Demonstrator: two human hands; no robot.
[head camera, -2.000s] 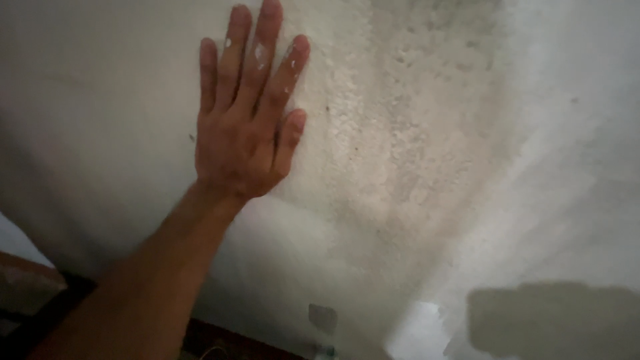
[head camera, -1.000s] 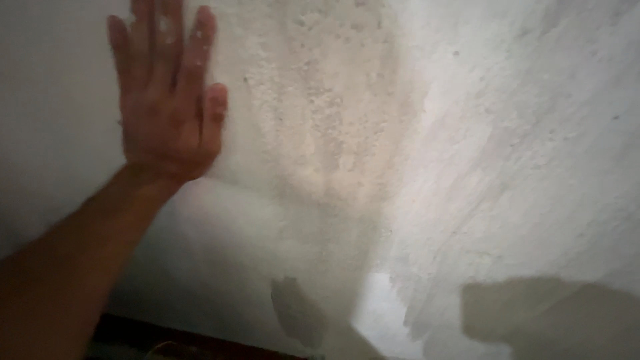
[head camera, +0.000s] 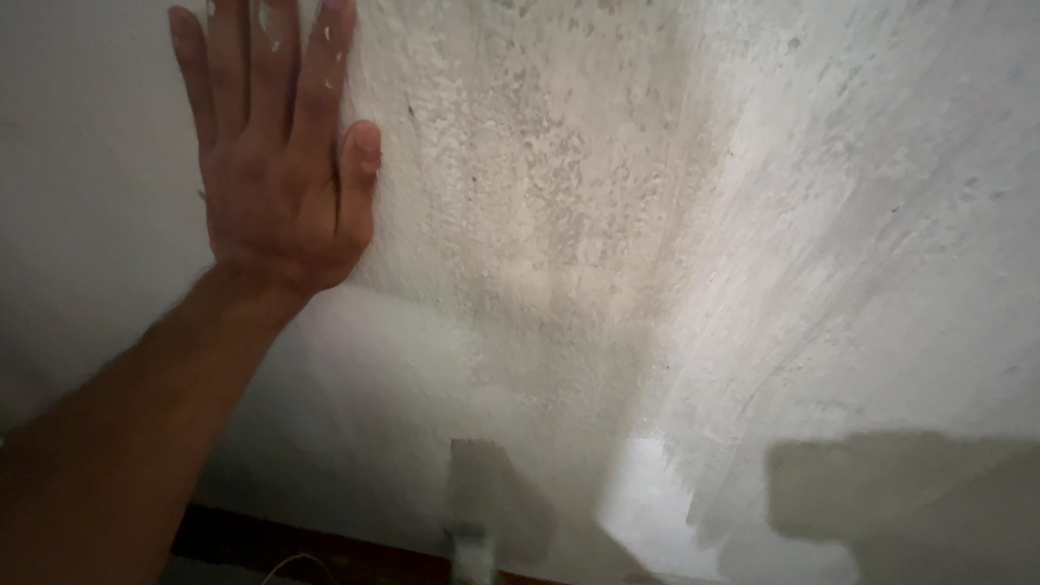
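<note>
My left hand (head camera: 276, 162) lies flat against a whitish wall (head camera: 552, 187), fingers a little apart and pointing up, with small white paint-like specks on them. Its fingertips partly pass out of the top of the view, and nothing is held in it. Right of the hand the wall surface is rough and pitted, and brighter, streaky white beyond that. At the bottom, a blurred pale object (head camera: 473, 556) stands before the wall, below a dark shadow; what it is I cannot tell. My right hand is not seen.
Along the foot of the wall runs a dark reddish-brown strip (head camera: 366, 556), with a thin curved wire or cord (head camera: 301, 559) in front of it. A large blocky shadow (head camera: 877, 487) falls on the wall at the lower right.
The view has shifted over the wall. The pale object at the bottom shows more plainly than a second ago. My left hand stays spread against the wall.
</note>
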